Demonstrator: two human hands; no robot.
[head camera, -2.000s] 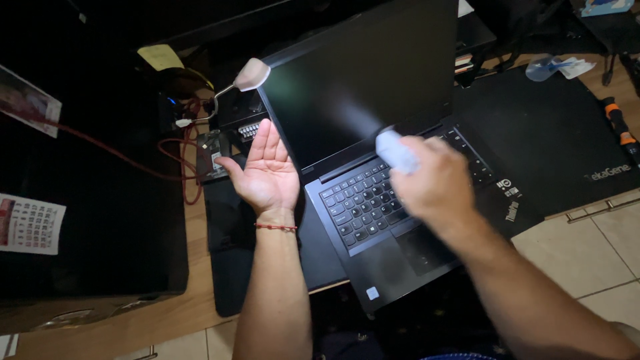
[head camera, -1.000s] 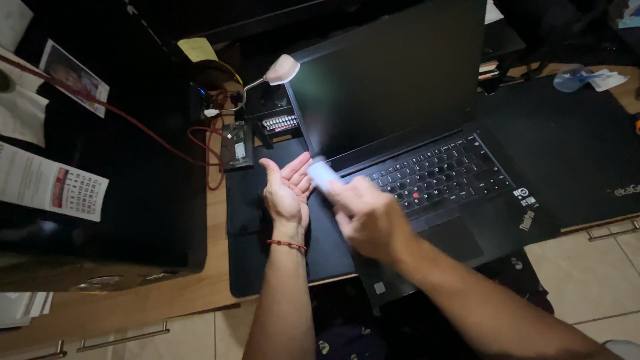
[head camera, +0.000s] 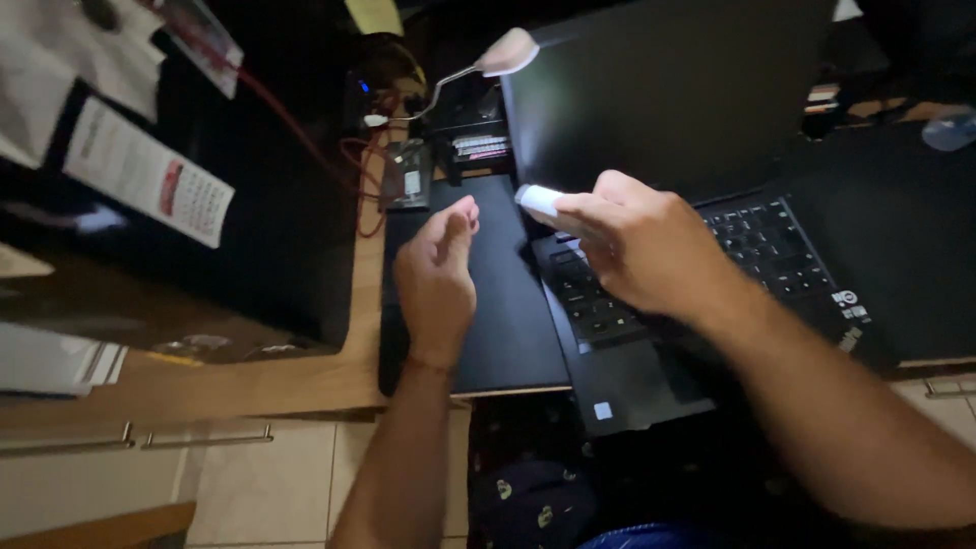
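My right hand (head camera: 648, 236) grips a small white object (head camera: 540, 200), its kind unclear, in front of the lower left of the laptop screen (head camera: 663, 99). Below that hand lies the laptop keyboard (head camera: 770, 244), partly hidden by the hand and forearm. My left hand (head camera: 438, 278) is over the black desk mat (head camera: 511, 305), left of the laptop, fingers curled with the thumb beside them; whether anything is inside is hidden. A small lamp (head camera: 509, 53) on a bent metal neck stands by the screen's upper left corner.
A large black case (head camera: 252, 252) with a printed calendar card (head camera: 149, 171) stands at left. Red cable (head camera: 366, 191) coils beside a small dark device (head camera: 408, 175) on the wooden desk (head camera: 305, 381). Drawer handles (head camera: 210, 438) show below. A clear bluish item (head camera: 949, 131) lies at far right.
My right hand with the white object has moved from over the keyboard to the laptop's left side. My left hand, earlier palm up with fingers spread, has turned and curled its fingers. The view has shifted.
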